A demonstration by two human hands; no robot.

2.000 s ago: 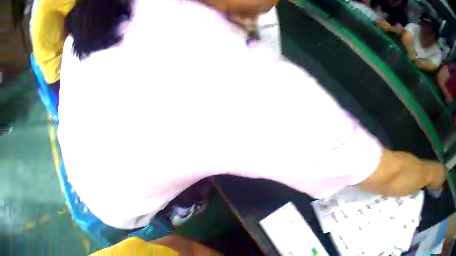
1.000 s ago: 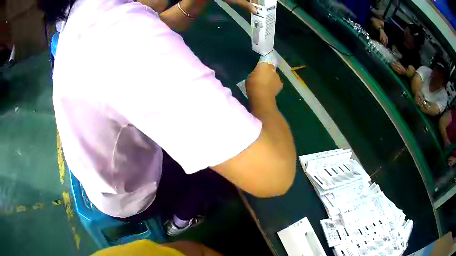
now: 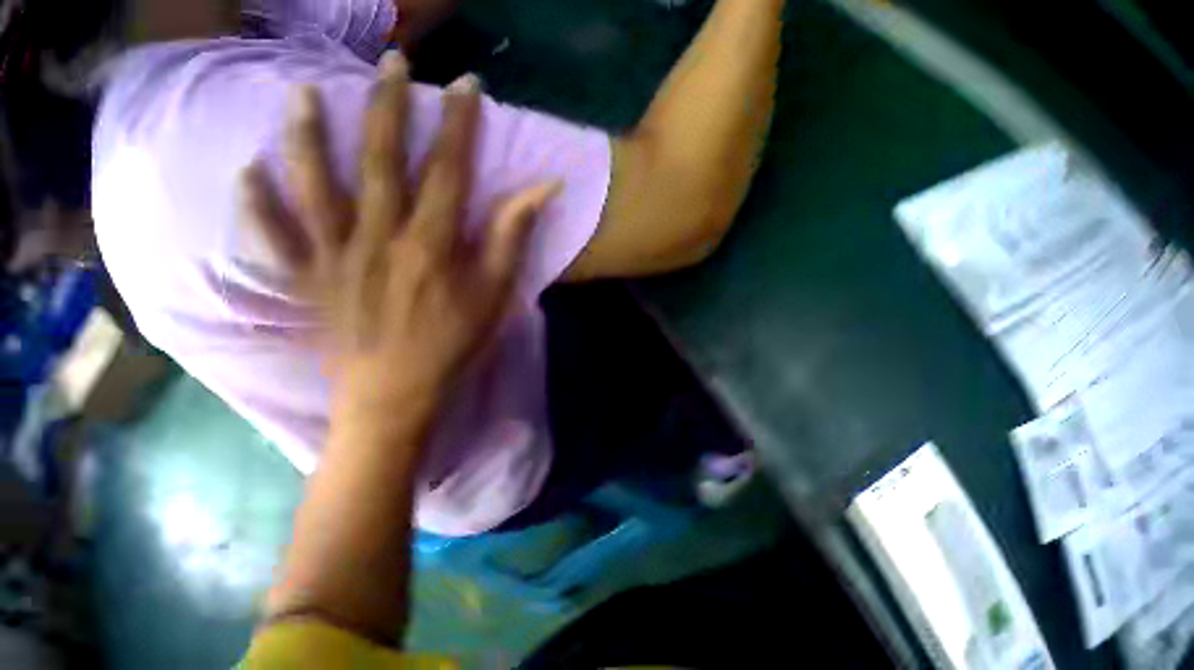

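My left hand (image 3: 393, 249) is raised with its fingers spread and holds nothing. It lies over the back of a co-worker's pale lilac shirt; whether it touches the shirt I cannot tell. A yellow sleeve shows at my wrist. My right hand is not in view. A white product carton (image 3: 919, 534) with a small green mark lies near the table's edge at the lower right. A large pile of overlapping white leaflets (image 3: 1048, 262) spreads beyond it and runs off the right edge.
A co-worker (image 3: 197, 196) in a lilac shirt sits at the left, one bare arm reaching over the dark green table (image 3: 812, 327). A pale rail (image 3: 956, 66) curves along the far side. A blue stool (image 3: 576, 550) stands below the co-worker. The floor is green.
My left hand has come up from the bottom edge over the co-worker's back. The view has shifted, and the carton and leaflets appear larger. The white box the co-worker handled is out of view.
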